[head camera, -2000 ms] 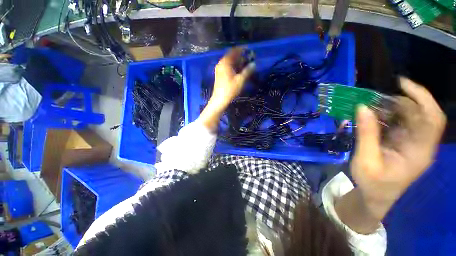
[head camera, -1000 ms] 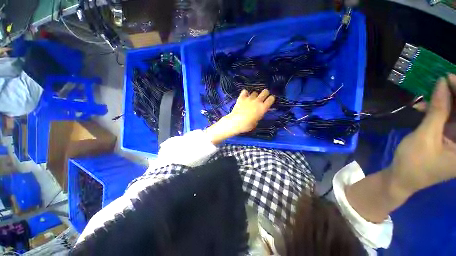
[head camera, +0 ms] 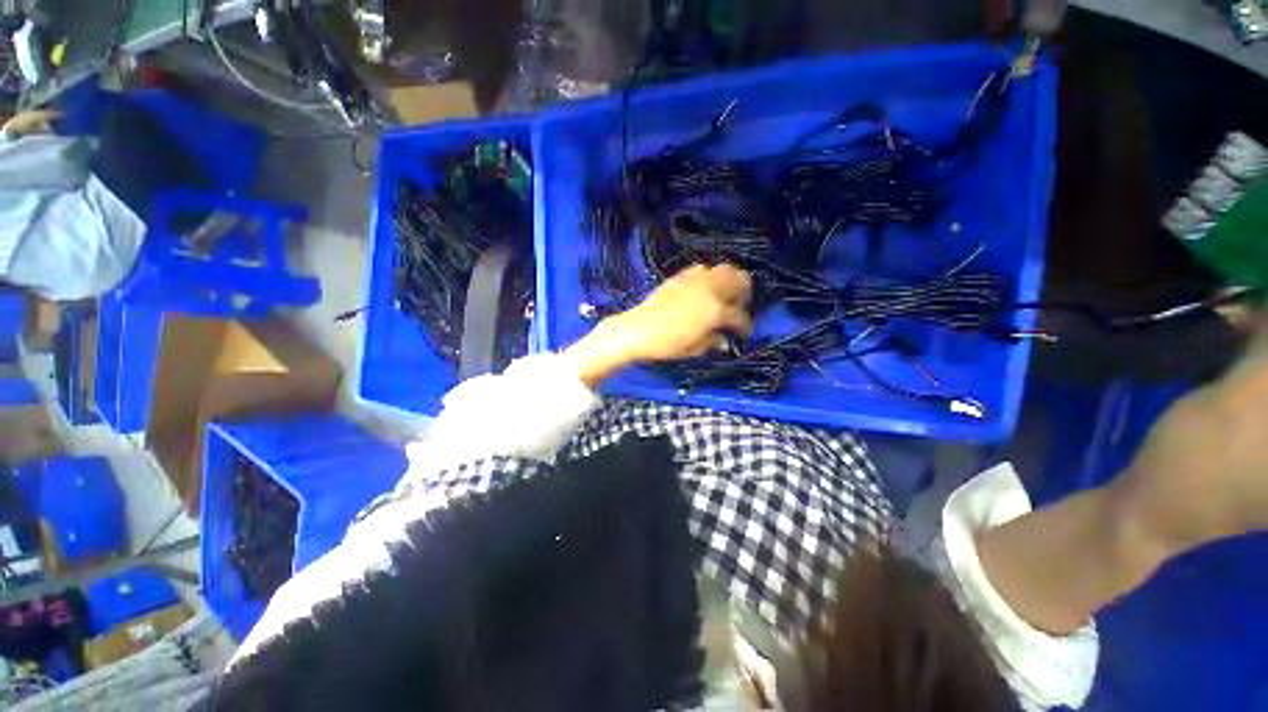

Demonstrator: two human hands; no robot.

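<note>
My left hand (head camera: pixel 684 323) lies over the black cables (head camera: pixel 834 209) in the large blue bin (head camera: pixel 1036 278), its fingers curled among them. Whether it grips a cable cannot be told. My right hand (head camera: pixel 1210 445) is at the right edge, blurred and partly cut off. It holds the green circuit board (head camera: pixel 1235 239), whose silver connectors face up and left. The board is cut off by the picture's edge. A black cable with a pale stripped end runs from the bin towards the board; whether they touch is unclear.
A narrower blue bin (head camera: pixel 378 278) with black cables and a dark strap stands left of the large one. The bench edge (head camera: pixel 98 70) curves along the top left. Blue stools, an open cardboard box (head camera: pixel 230 383) and a blue crate (head camera: pixel 313 459) stand at left. A person's sleeve (head camera: pixel 63 230) shows there.
My left hand has reached down into the cables and stayed low there. My right hand has moved right with the board, partly out of the picture. The view has shifted slightly.
</note>
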